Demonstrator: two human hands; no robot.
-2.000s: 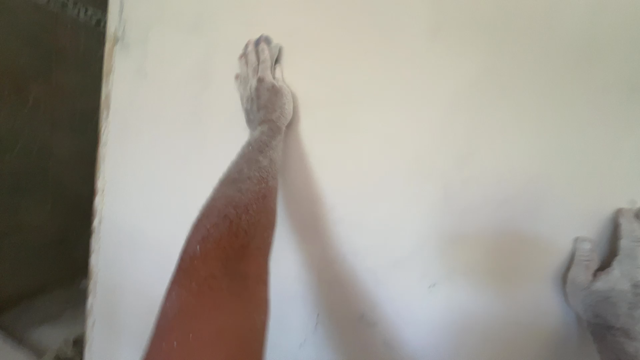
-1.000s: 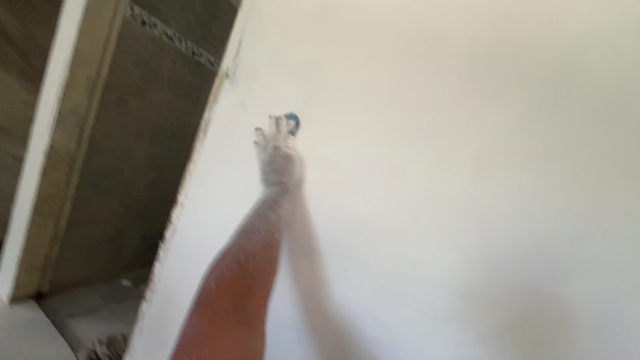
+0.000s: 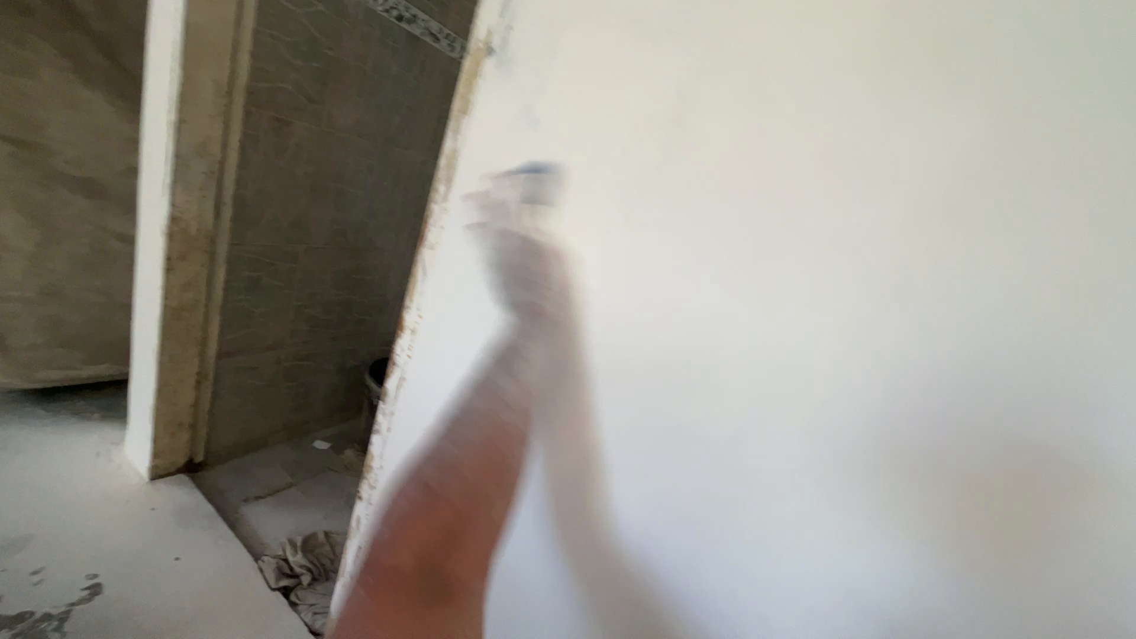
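Observation:
My left hand, blurred by motion and pale with dust, reaches up against a white wall. At its fingers is a small dark-blue object, perhaps a piece of sandpaper, held between the hand and the wall; the blur hides its exact shape. The forearm rises from the bottom of the view and throws a soft shadow on the wall to its right. The hand is close to the wall's rough, chipped left edge. My right hand is out of view.
Left of the wall is a doorway with a worn post and dark wall tiles behind. A crumpled cloth lies on the floor by the wall's edge. A dark bucket-like container is partly hidden. The pale floor has dark marks.
The view has swung left, showing more of the doorway. My right hand, at the right edge two seconds ago, is gone from view. My left hand is now nearer the wall's left edge.

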